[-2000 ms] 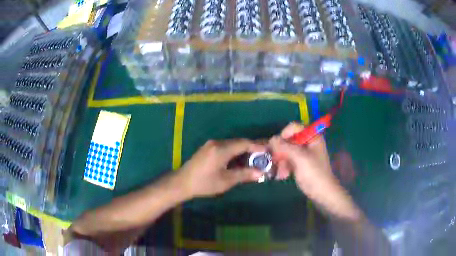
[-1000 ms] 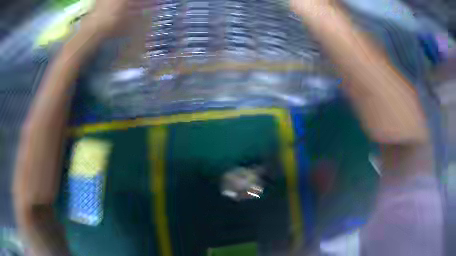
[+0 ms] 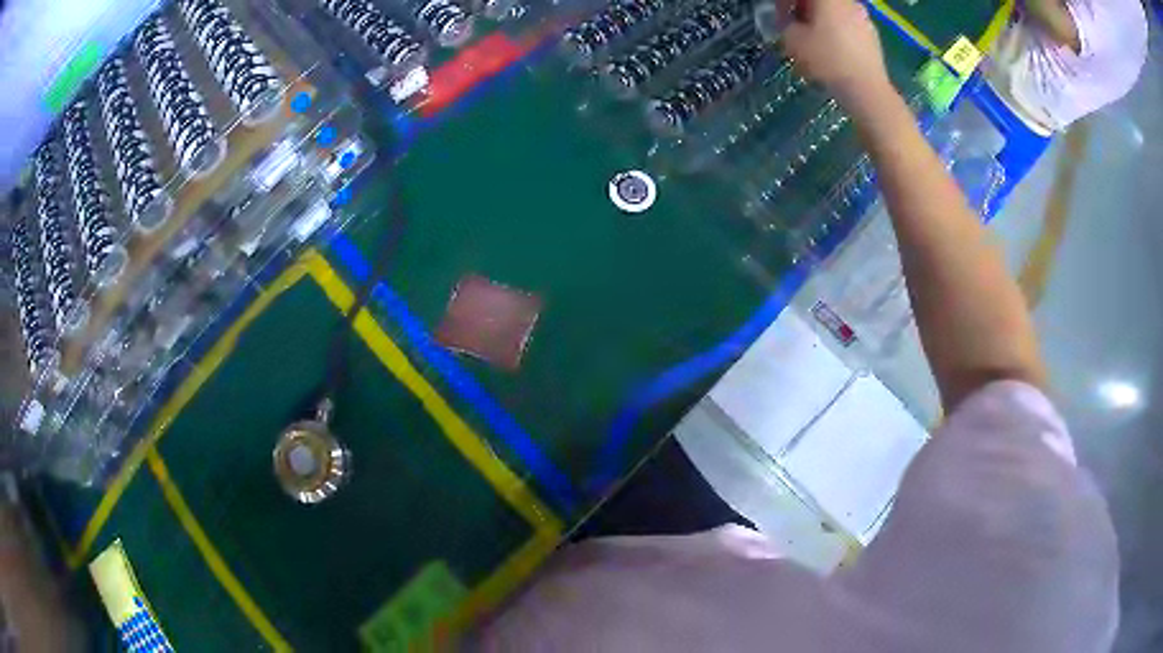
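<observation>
My right hand [image 3: 835,45] is at the top edge, over the end of the right-hand blister trays [image 3: 714,77]. Its fingertips are small and partly cut off; a bit of red and a clear round shape show beside them, and I cannot tell whether it holds anything. My left hand is out of the picture; only a blurred skin-toned strip shows at the left edge. A round silver-brass contact base [image 3: 310,459] lies on the green mat with a dark cable [image 3: 351,332] running up from it. A white-rimmed disc with a dark centre [image 3: 633,191] lies alone on the mat.
Stacked trays of shiny units [image 3: 166,166] fill the upper left. A red object [image 3: 468,74] lies behind the mat. A pinkish-brown patch [image 3: 490,322], green label [image 3: 415,610] and dot sticker sheet [image 3: 117,584] are on the mat. Another person's pale sleeve [image 3: 1084,64] is top right.
The view has swung right and tilted. My hands have left the mat's middle, where they held a round unit and the red probe. My right arm now reaches out to the upper right.
</observation>
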